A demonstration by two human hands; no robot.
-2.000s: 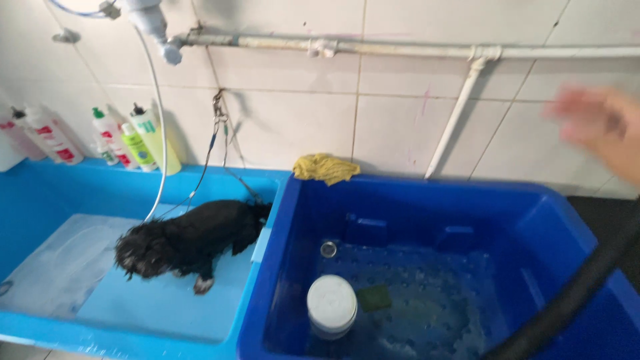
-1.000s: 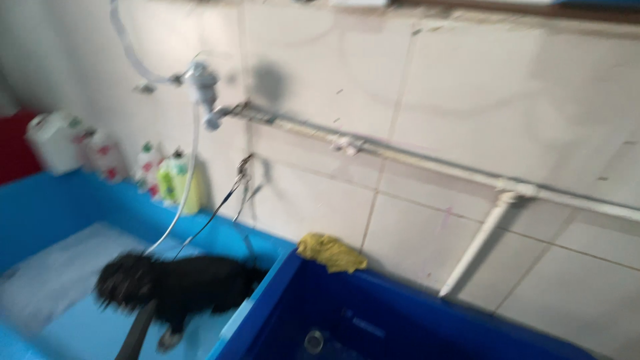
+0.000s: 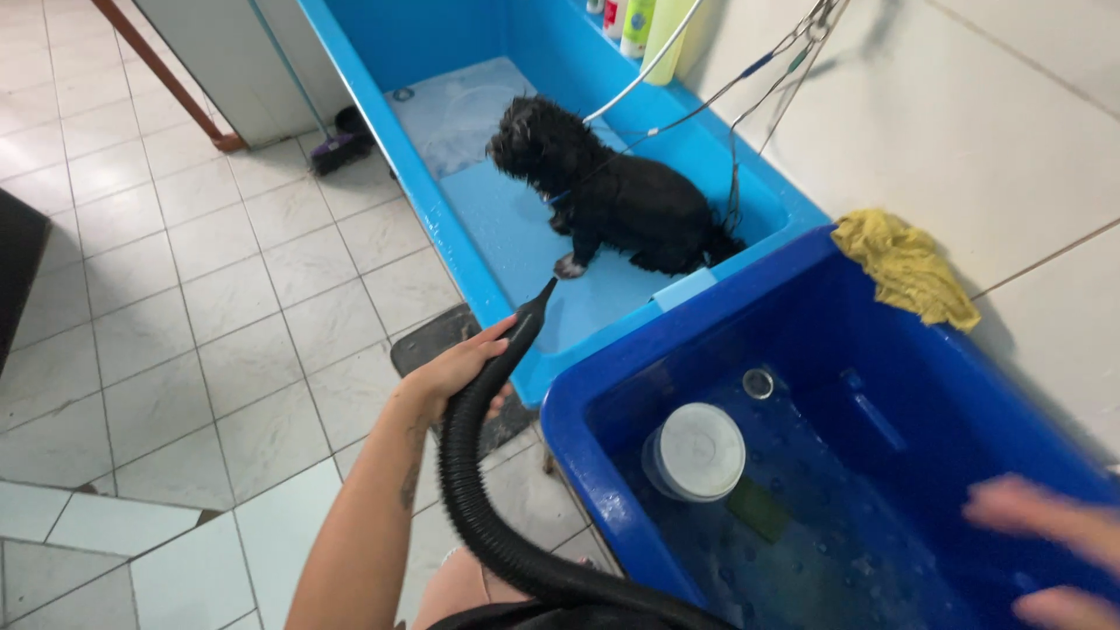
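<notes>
My left hand (image 3: 464,367) grips a black corrugated dryer hose (image 3: 472,429) near its tapered nozzle, whose tip is close to a front paw of a wet black dog (image 3: 626,197). The dog sits in the light blue tub (image 3: 429,210), tethered by thin leash cables (image 3: 744,74) to the wall. A white hose (image 3: 647,83) reaches down behind it. Over the dark blue tub (image 3: 595,472), at the right edge, is my right hand (image 3: 1041,542), blurred, fingers apart, touching nothing visible.
A lidded white bucket (image 3: 700,451) and a green pad (image 3: 758,509) lie in the dark blue tub. A yellow cloth (image 3: 906,267) drapes over its rim. Bottles (image 3: 643,26) line the far tub edge. A broom (image 3: 337,153) stands on the tiled floor. A dark mat (image 3: 437,337) is below.
The view has swung down and left. My left hand on the hose has come into view. The dog's head, low before, is now raised, and it sits up.
</notes>
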